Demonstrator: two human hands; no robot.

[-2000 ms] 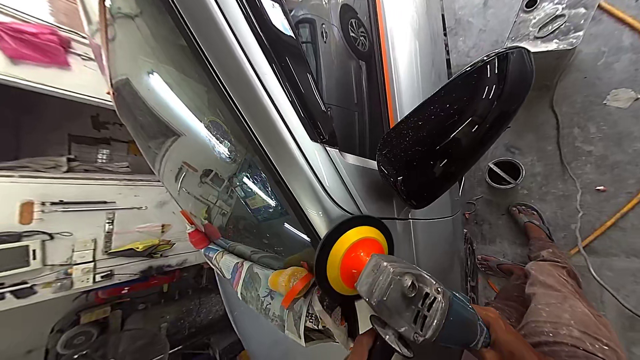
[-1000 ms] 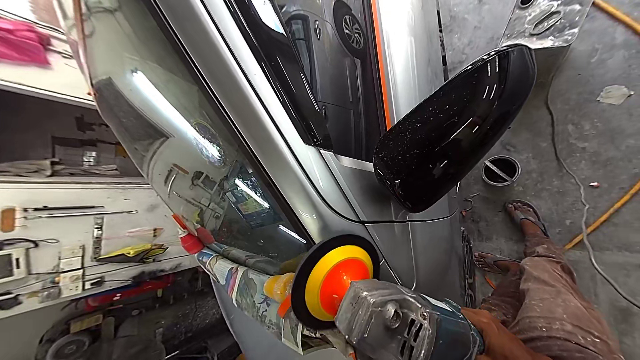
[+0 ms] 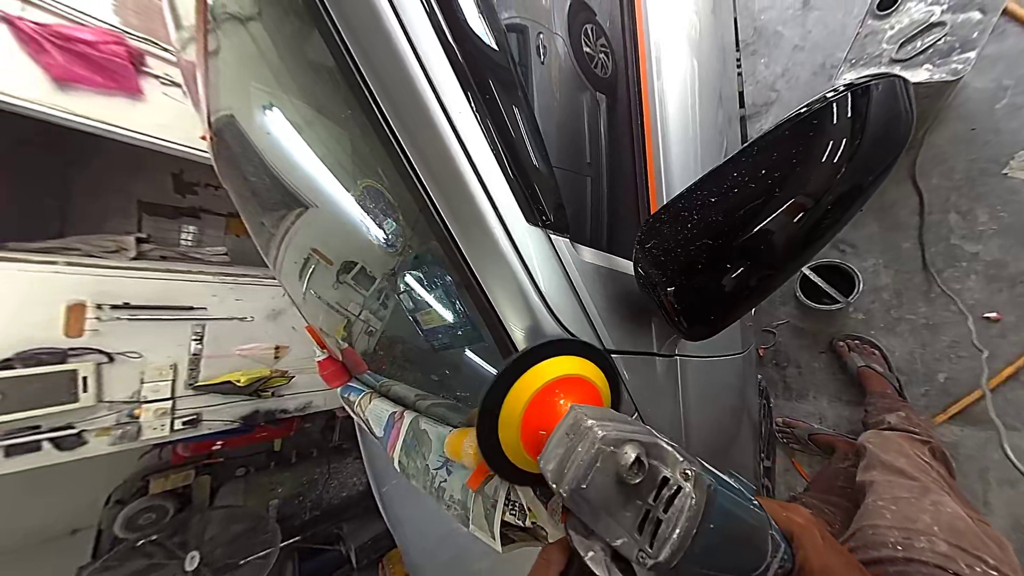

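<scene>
My right hand [image 3: 808, 540] is wrapped around the blue body of a rotary polisher [image 3: 656, 488] at the bottom. The polisher's pad, with black, yellow and orange rings [image 3: 552, 412], is at the base of the silver windshield pillar [image 3: 448, 184]; whether it touches the paint I cannot tell. My left hand [image 3: 550, 558] shows only in part at the bottom edge, closed around a dark part beneath the polisher's head. Newspaper [image 3: 432, 460] covers the area below the windshield [image 3: 352, 200], with an orange-capped bottle [image 3: 462, 448] on it beside the pad.
A glossy black side mirror [image 3: 776, 200] juts out right of the pillar. A bucket [image 3: 829, 285], a grey cable [image 3: 952, 296] and an orange hose [image 3: 980, 390] lie on the floor near my feet. Left are a wall with hand tools [image 3: 160, 312] and a fan [image 3: 192, 556].
The polisher's pad has shifted relative to the newspaper and pillar base, now covering part of the pillar's lower end. Both hands keep hold of the polisher.
</scene>
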